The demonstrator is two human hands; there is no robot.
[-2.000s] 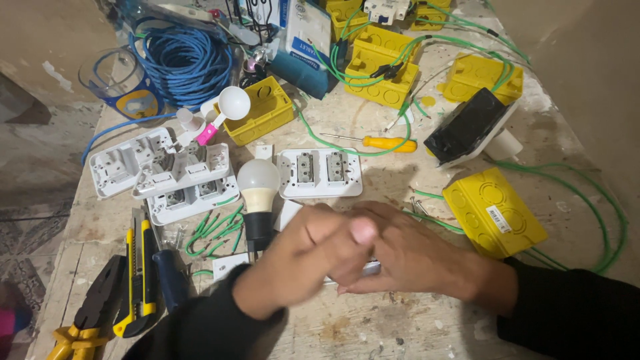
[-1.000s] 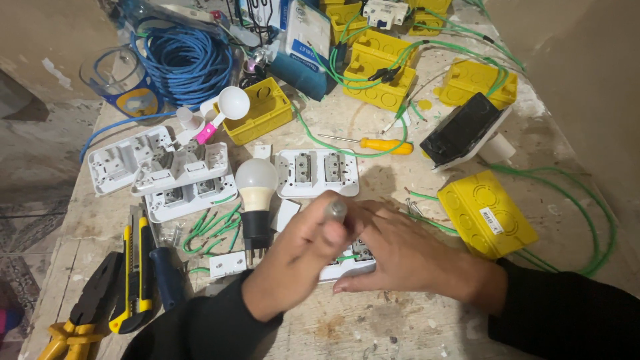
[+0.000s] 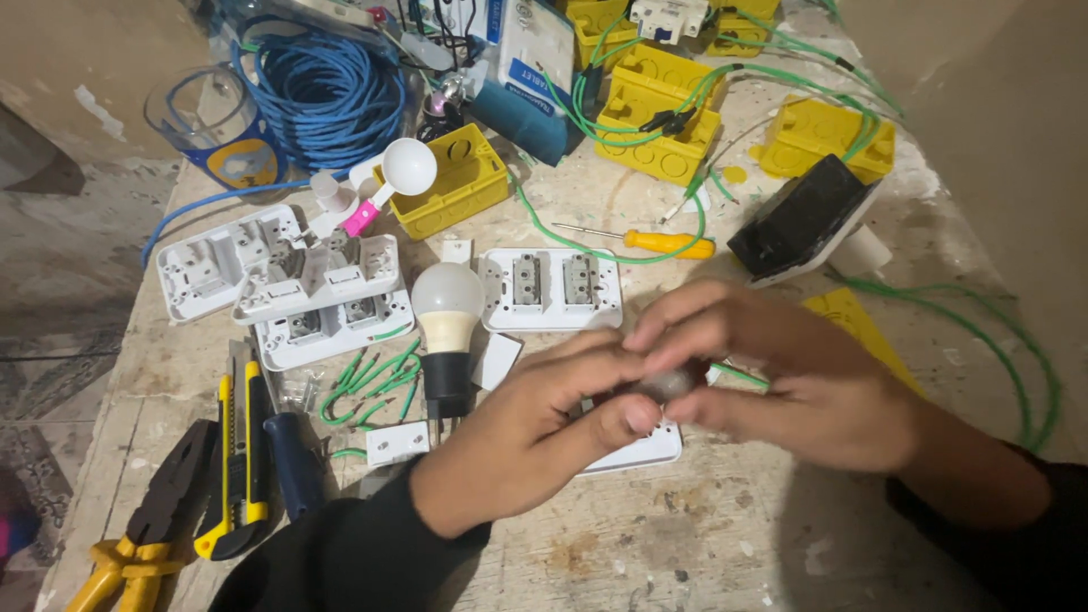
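A translucent, rounded handle end (image 3: 667, 387), apparently a screwdriver's seen end-on, stands between my hands. My left hand (image 3: 544, 416) has its thumb and fingers about its left side. My right hand (image 3: 790, 382) curves around the right side, fingers spread and blurred; whether it grips is unclear. The tool's shaft is hidden. Under both hands lies a white socket plate (image 3: 637, 455), mostly covered, with a green wire (image 3: 739, 374) running right of it. Another white plate with two grey modules (image 3: 552, 289) lies just above, and a light bulb in a black plug-in holder (image 3: 447, 331) is to the left.
Several white plates (image 3: 280, 285), cut green wires (image 3: 374, 382), a utility knife (image 3: 238, 459) and pliers (image 3: 153, 518) lie left. Behind are coiled blue cable (image 3: 323, 102), yellow boxes (image 3: 659, 110) and a yellow-handled screwdriver (image 3: 667, 244). A black box (image 3: 799, 217) stands right.
The handle end has moved down and right from where it stood a second ago. My right hand has risen off the plate, and its fingers now curve around the handle's far side.
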